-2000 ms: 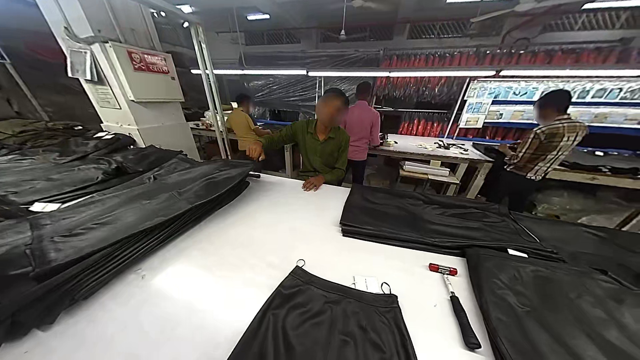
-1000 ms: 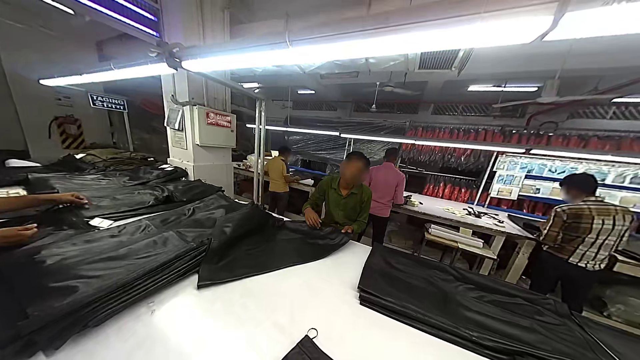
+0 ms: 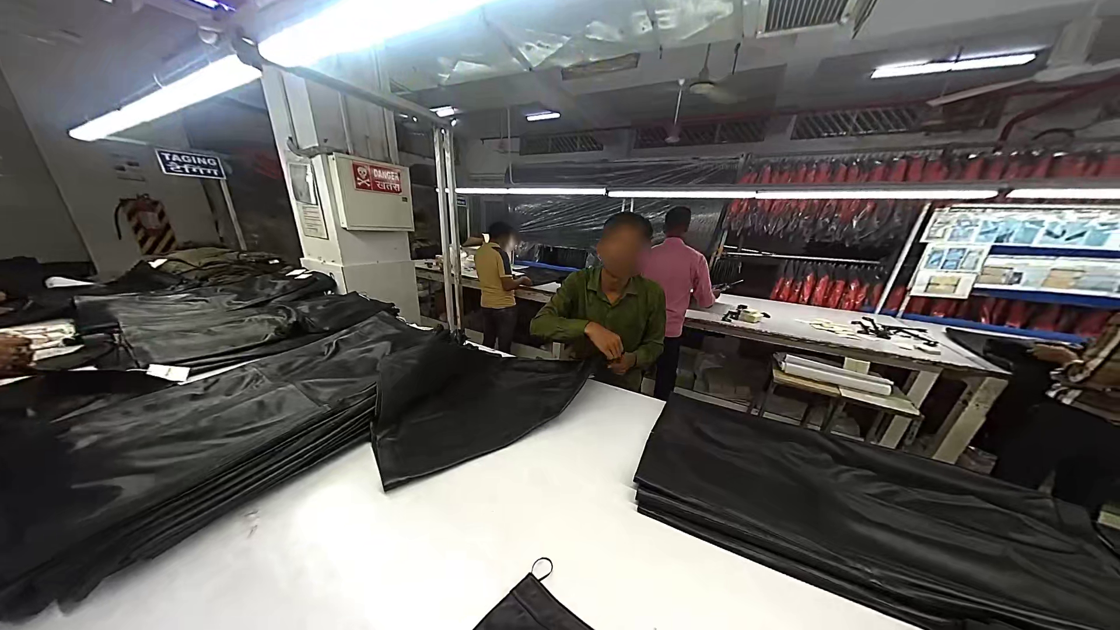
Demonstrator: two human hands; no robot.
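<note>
Neither of my hands is in view. At the bottom edge, the corner of a black garment (image 3: 532,608) with a thin hanging loop (image 3: 542,569) lies on the white table (image 3: 420,542). A stack of black garments (image 3: 840,507) lies folded to the right, and a larger stack (image 3: 262,411) spreads over the left side. Across the table a co-worker in a green shirt (image 3: 604,324) has both hands close together near the end of a black garment (image 3: 481,402), which is draped from the left stack over the tabletop.
Part of another person's hand (image 3: 13,352) shows at the left edge. Behind stand a metal post (image 3: 448,227), a white column with an electrical box (image 3: 372,192) and a long worktable (image 3: 805,328). Other co-workers stand around it, and red garments in clear plastic hang behind.
The view has swung up and to the left. A black garment now lies before the co-worker in green, where bare tabletop showed two seconds ago. The co-worker's hands have come together.
</note>
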